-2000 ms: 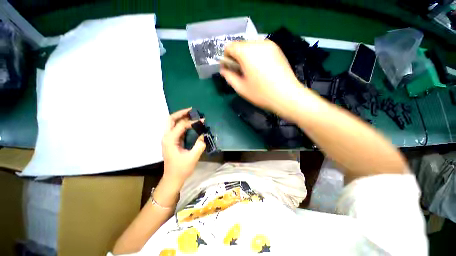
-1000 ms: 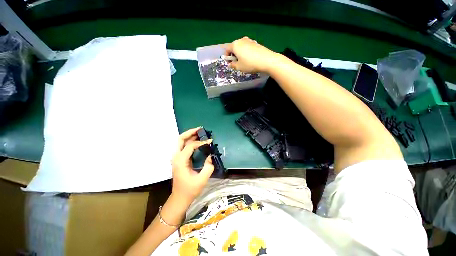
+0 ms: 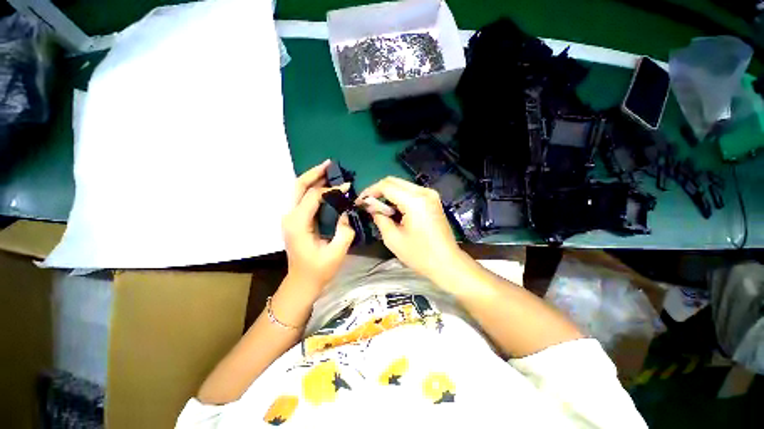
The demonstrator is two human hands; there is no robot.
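Observation:
My left hand (image 3: 312, 228) holds a black plastic housing (image 3: 337, 178) above the bench's front edge, tilted. My right hand (image 3: 412, 219) is at the housing's right side, its fingertips against it. A short pale tool (image 3: 379, 205) shows between the right thumb and fingers, its tip close to the housing. Any small pin at the tip is too small to tell. An open white box (image 3: 360, 97) behind the hands holds many tiny silvery-grey bits. A heap of black housings (image 3: 578, 134) lies right of the box.
A large white sheet (image 3: 180, 142) covers the bench's left part. A flat black piece (image 3: 410, 116) lies before the box. A smartphone (image 3: 647, 92), small black clips (image 3: 691, 186), a clear bag (image 3: 710, 75) and a green object (image 3: 745, 126) are at right. Cartons (image 3: 180, 343) stand below.
My right hand has moved from the white box down to the housing, with the pale tool in it. My left hand still holds the housing. The camera view has shifted.

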